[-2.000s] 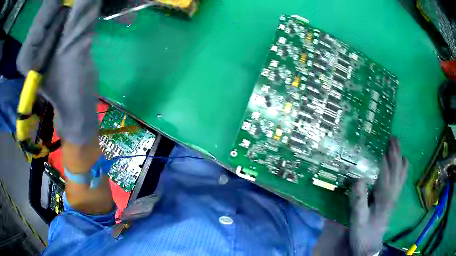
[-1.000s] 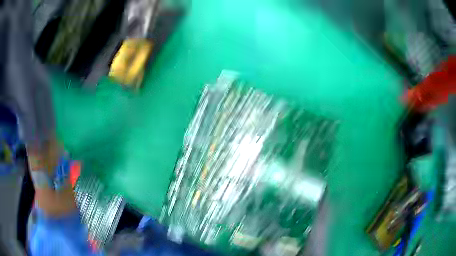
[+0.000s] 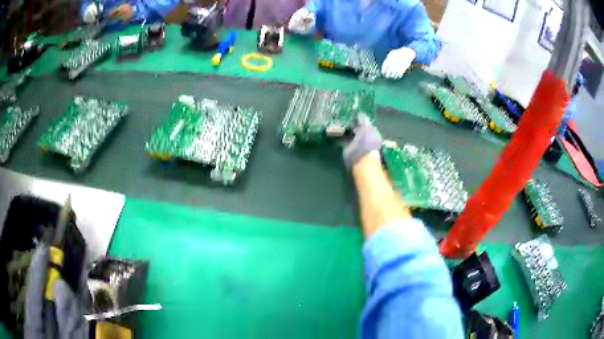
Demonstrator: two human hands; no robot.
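Note:
My gloved right hand (image 3: 362, 140) reaches far forward over the dark belt, its fingers on the near right corner of a green circuit board (image 3: 328, 114); the fingertips are blurred against it. My gloved left hand (image 3: 41, 294) is at the lower left, cut off by the picture's edge, closed around a yellow-and-black soldering iron (image 3: 54, 266).
Several similar boards (image 3: 205, 136) lie spaced along the dark belt (image 3: 278, 189). A red tube (image 3: 513, 165) slants down at the right above a black holder (image 3: 475, 279). A black bin (image 3: 26, 218), a dark stand (image 3: 118, 281) and a metal plate (image 3: 99, 210) are lower left. People in blue smocks (image 3: 371, 26) sit opposite.
The view has swung up from the mat to the belt. The board that lay on the mat no longer shows there; my right arm is now stretched out with a board at the belt.

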